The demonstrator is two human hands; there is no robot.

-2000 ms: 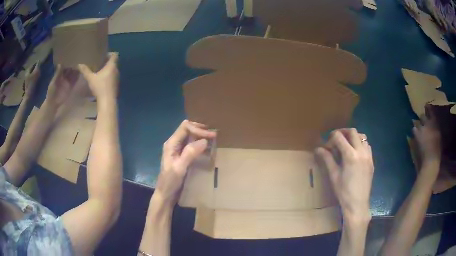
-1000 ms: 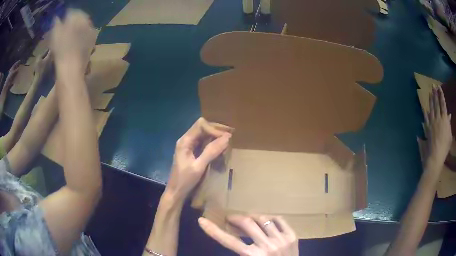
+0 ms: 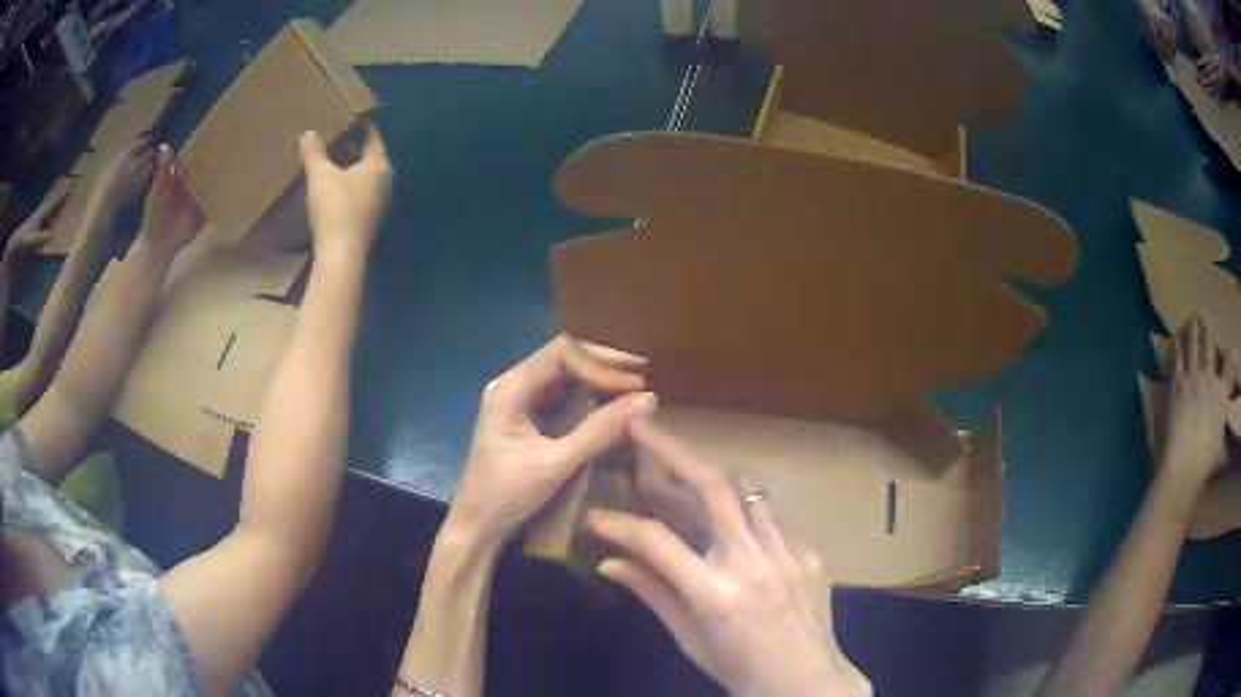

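The part-folded mailer box (image 3: 803,463) lies in front of me at the table's near edge. Its lid panel (image 3: 803,272) stands up behind the tray. The right side wall (image 3: 983,490) is upright. My left hand (image 3: 524,436) pinches the upper left corner of the box between thumb and fingers. My right hand (image 3: 728,558) reaches across the tray to the left side, its fingertips near my left thumb and the left side wall (image 3: 578,517). The left wall is partly hidden and blurred, and the left slot is covered. The right slot shows in the base.
An open box (image 3: 857,130) stands just behind the lid. At left, another person's hands hold a box (image 3: 266,130) above a flat blank (image 3: 191,354). At right, another person's hand rests on a blank (image 3: 1198,279). A pale sheet (image 3: 456,30) lies at the far left.
My right hand has moved from the front edge up to the left side. The front panel has come up from hanging outward. The lid leans lower. The neighbour at left has raised a box.
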